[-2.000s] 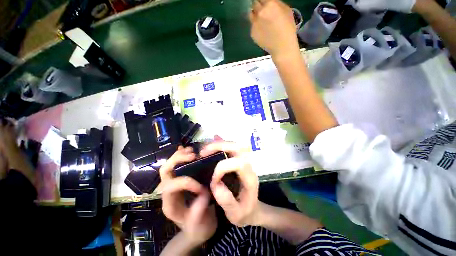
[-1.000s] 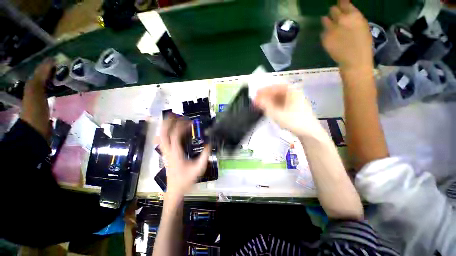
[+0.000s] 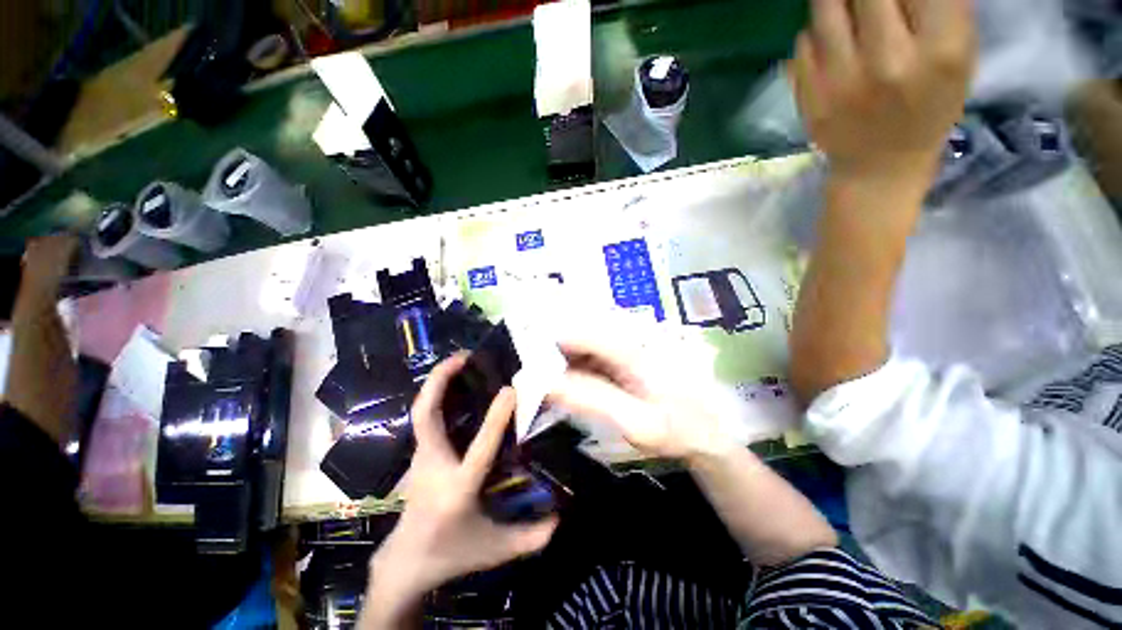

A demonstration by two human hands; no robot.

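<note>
My left hand (image 3: 461, 492) grips a glossy black carton (image 3: 486, 382) at the bench's front edge. My right hand (image 3: 640, 400) is at its right side, fingers bent by a white flap (image 3: 537, 375); the fingertips blur into the white, so I cannot tell whether they grip it. Black flat carton blanks (image 3: 375, 369) lie fanned just left of my hands. Two erected black boxes stand on the green belt with white flaps up, one at centre (image 3: 570, 145) and one further left (image 3: 391, 154).
Bagged products stand at the belt's left (image 3: 252, 197) and centre (image 3: 661, 105). A neighbour's arm (image 3: 861, 246) reaches across on the right. Stacked black blanks (image 3: 215, 431) lie at left. A supply carton with black pieces (image 3: 338, 578) is below the bench edge. Another person's arm is at far left.
A second box with its white flap up now stands on the belt. My hands have come back close together over a black carton at the bench edge. The neighbour's hand is higher and nearer.
</note>
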